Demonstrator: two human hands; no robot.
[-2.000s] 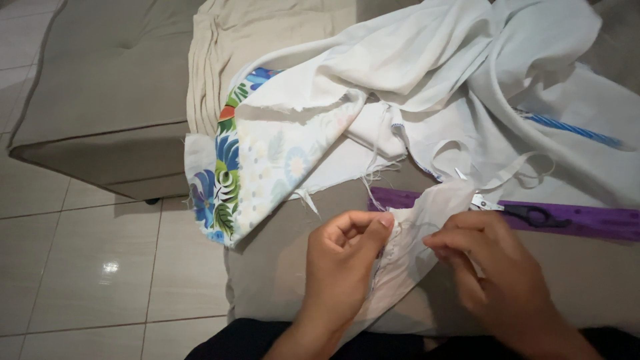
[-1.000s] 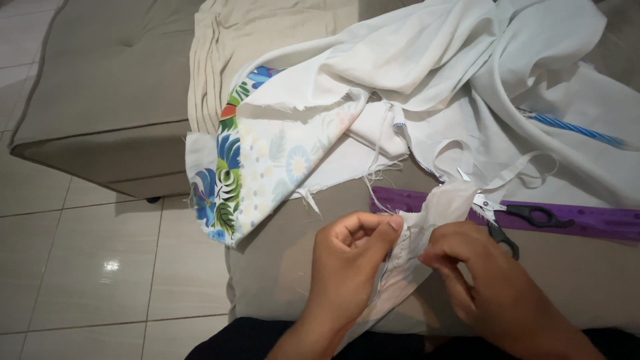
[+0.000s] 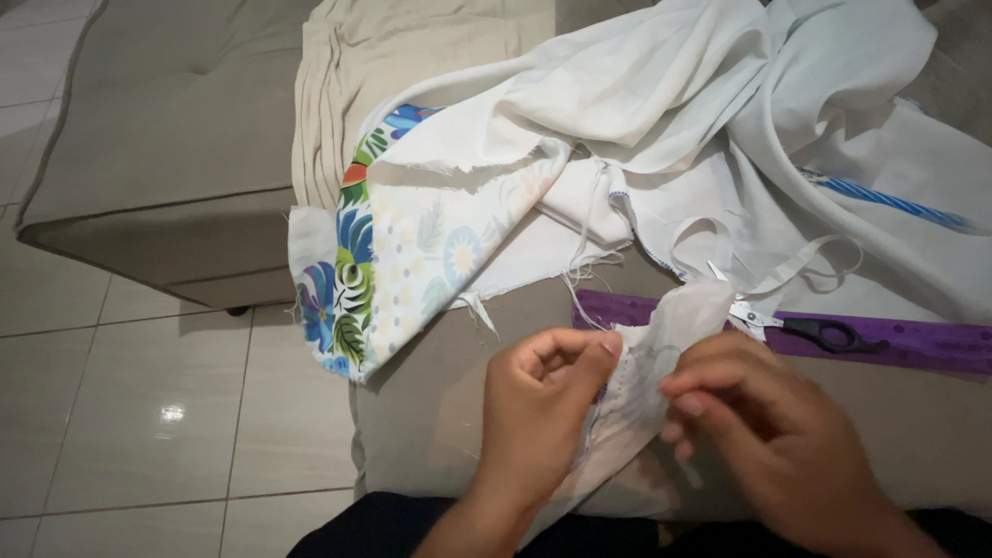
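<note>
My left hand [image 3: 542, 403] pinches the edge of a thin white cloth piece [image 3: 632, 403] between thumb and fingers, beside a line of stitches. At the cloth's right side, my right hand [image 3: 744, 411] has its thumb and index fingertip close together; whether a needle or thread lies between them is too small and blurred to tell. Above that hand, scissors with black handles [image 3: 833, 335] lie across a purple ruler [image 3: 914, 345], their blades partly hidden by the cloth.
A large white fabric [image 3: 659, 85] and a floral print cloth [image 3: 353, 263] with frayed edges lie on the grey cushion [image 3: 418, 434]. Beige folded cloth [image 3: 434, 46] is behind them. A blue twisted object [image 3: 891, 200] rests at the right. Another grey upholstered seat [image 3: 163, 139] stands left, over floor tiles [image 3: 155, 434].
Two seconds ago the cloth covered more of the scissors; more of the blades and handles showed one second ago. The left hand keeps its pinch on the cloth, and the right hand has shifted slightly.
</note>
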